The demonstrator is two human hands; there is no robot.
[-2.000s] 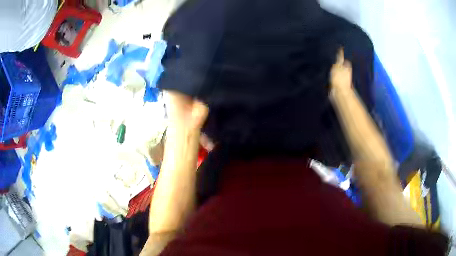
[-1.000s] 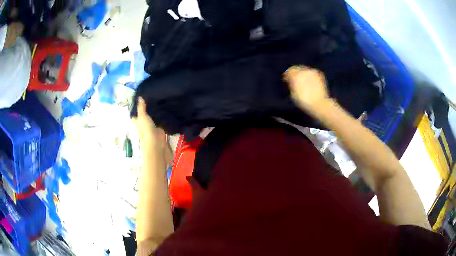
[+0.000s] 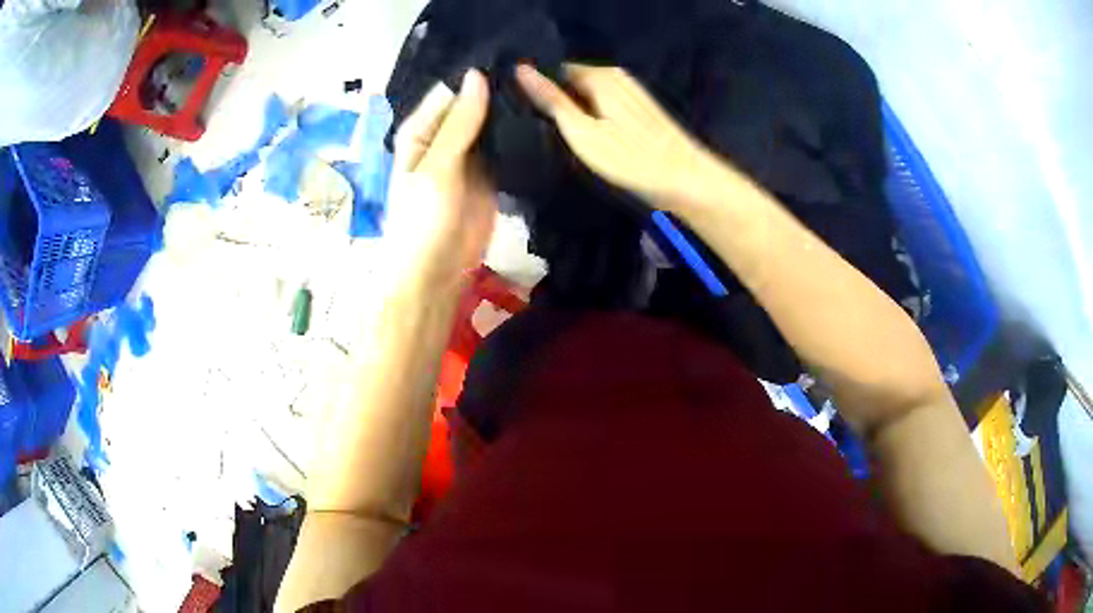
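Black garment pieces (image 3: 779, 108) lie heaped over a blue lattice basket (image 3: 941, 240) in front of me. Both my hands are at the left part of the heap, close together. My left hand (image 3: 450, 150) holds the left edge of a bunched black piece, its thumb pointing up. My right hand (image 3: 611, 126) is on the same bunched cloth from the right, fingers towards my left hand. The fingertips are partly lost against the dark cloth.
A red stool (image 3: 180, 78) and stacked blue crates (image 3: 72, 240) stand at the left. Blue scraps (image 3: 318, 138) and a small green object (image 3: 301, 310) lie on the pale floor. A red seat (image 3: 446, 443) shows beside my lap. A yellow frame (image 3: 1004, 473) is at the lower right.
My left hand has moved up and right, and my right hand up and left, so they are now close together. The cloth in front is bunched between them, uncovering a blue basket edge.
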